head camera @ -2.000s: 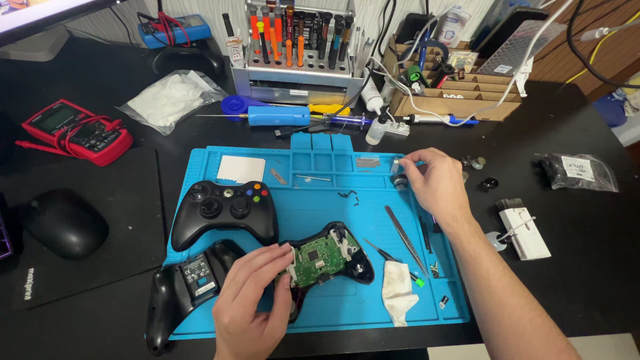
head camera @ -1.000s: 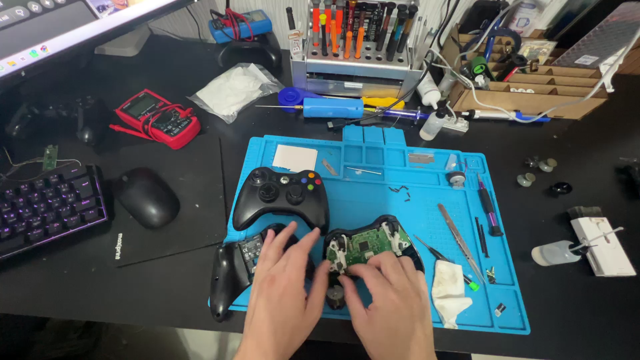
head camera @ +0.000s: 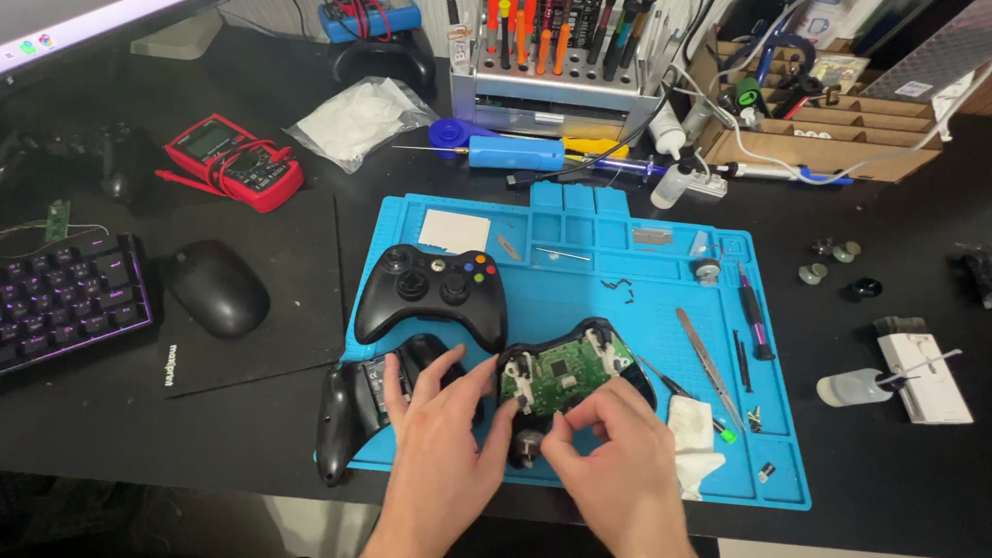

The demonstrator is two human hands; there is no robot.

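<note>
An opened black game controller with a bare green circuit board (head camera: 554, 368) lies on the blue silicone repair mat (head camera: 620, 333). My left hand (head camera: 449, 426) rests along its left side, thumb near the board's lower left edge. Fingertips of my right hand (head camera: 620, 457) are pinched together at the board's lower edge; whether something small is between them cannot be told. Just below the board, between my hands, sits a round grey vibration motor (head camera: 529, 443). A whole black controller (head camera: 434, 294) lies behind, and another one (head camera: 341, 418), turned over, is partly under my left hand.
Right on the mat are metal tweezers (head camera: 709, 368), a purple screwdriver (head camera: 753, 318), white cloth (head camera: 691, 426), screws (head camera: 618, 288) and another motor (head camera: 706, 270). A red multimeter (head camera: 236, 163), mouse (head camera: 219, 288), keyboard (head camera: 70, 298), tool rack (head camera: 558, 93) and bottle (head camera: 852, 387) stand around it.
My right hand has come from the mat's upper right, where it was at a motor, down to the opened controller. A motor now shows at that controller's lower edge. The view has shifted.
</note>
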